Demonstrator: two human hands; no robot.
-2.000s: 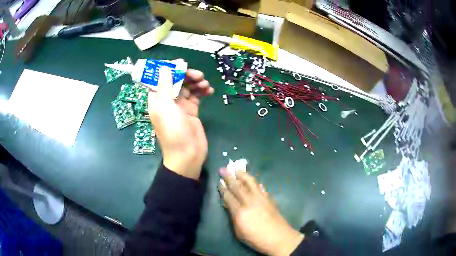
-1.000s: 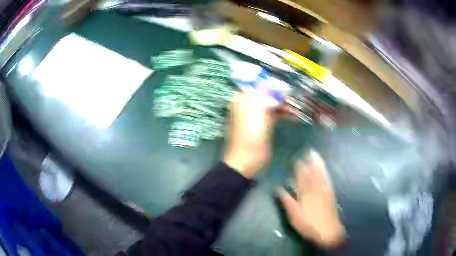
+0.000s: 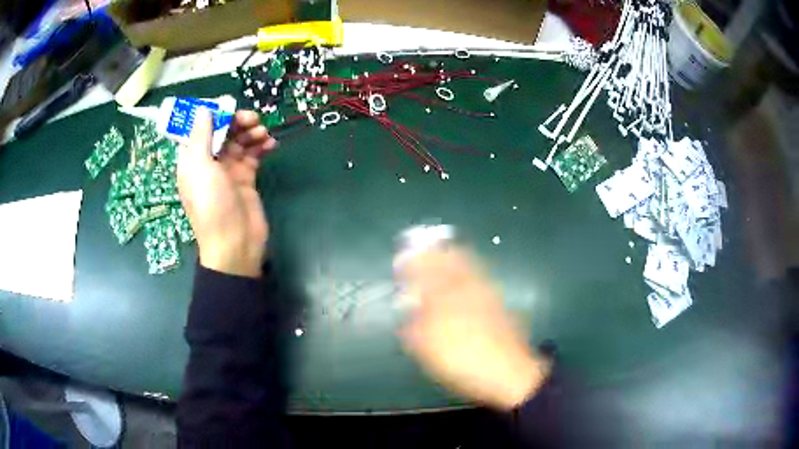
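My left hand [image 3: 221, 197] holds the glue bottle [image 3: 194, 120], white with a blue label, above the circuit boards [image 3: 162, 188] at the left. Its tapered nozzle points left. My right hand [image 3: 460, 320] is blurred and lies low over the middle of the dark green bench top [image 3: 342, 377]. A crumpled white tissue [image 3: 427, 235] shows at its fingertips, partly covered by the fingers.
Red lead wires [image 3: 394, 92] and small connectors [image 3: 279, 81] lie at the back. White cables [image 3: 635, 66], one circuit board [image 3: 578, 163] and adhesive pads [image 3: 675, 197] lie at the right. A paper sheet [image 3: 39, 245] lies at the left; a tub [image 3: 698, 48] and cardboard boxes [image 3: 447, 17] stand behind.
The view swung away and back. My left hand still holds the bottle. My right hand, which looked spread and empty one second ago, is over the bench middle with the tissue at its fingers.
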